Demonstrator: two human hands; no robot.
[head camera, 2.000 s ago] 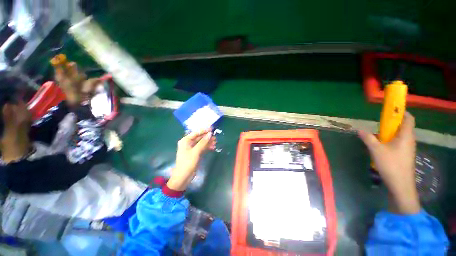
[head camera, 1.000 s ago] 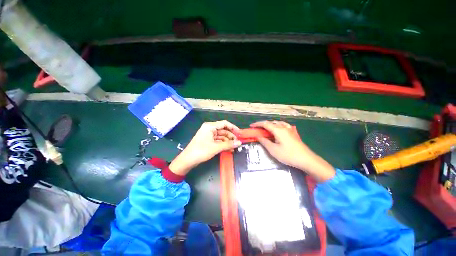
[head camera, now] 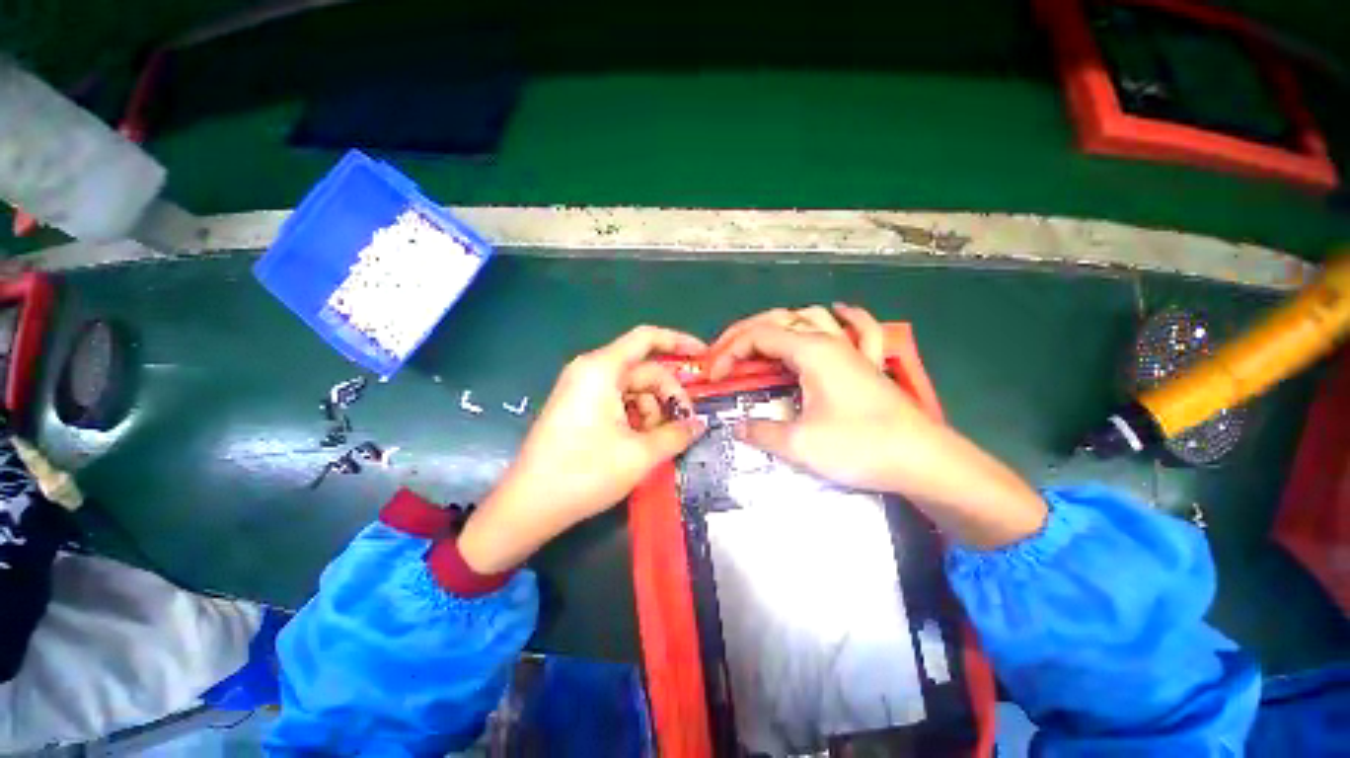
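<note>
The open tablet (head camera: 814,592) lies in a red-orange foam tray (head camera: 669,637), with its large shiny silver plate facing up. My left hand (head camera: 607,422) is at the tablet's top left corner, fingers bent and fingertips together; whether they pinch a small part cannot be made out. My right hand (head camera: 844,407) lies over the top end, thumb and fingertips close to my left fingertips, covering part of the circuit area and the tray's top edge. Anything between the fingertips is hidden.
A blue bin (head camera: 333,245) of small white parts (head camera: 407,282) stands left, with black parts (head camera: 348,444) and white brackets (head camera: 493,403) near it. Right are a yellow-orange screwdriver (head camera: 1244,356) and speckled round dish (head camera: 1177,348). Another foam tray (head camera: 1184,145) lies on the belt; a person's sleeve shows lower left.
The screwdriver went from my right hand to the bench on the right. Both hands came to the tablet's top end, then moved closer over its top left corner. The view has shifted.
</note>
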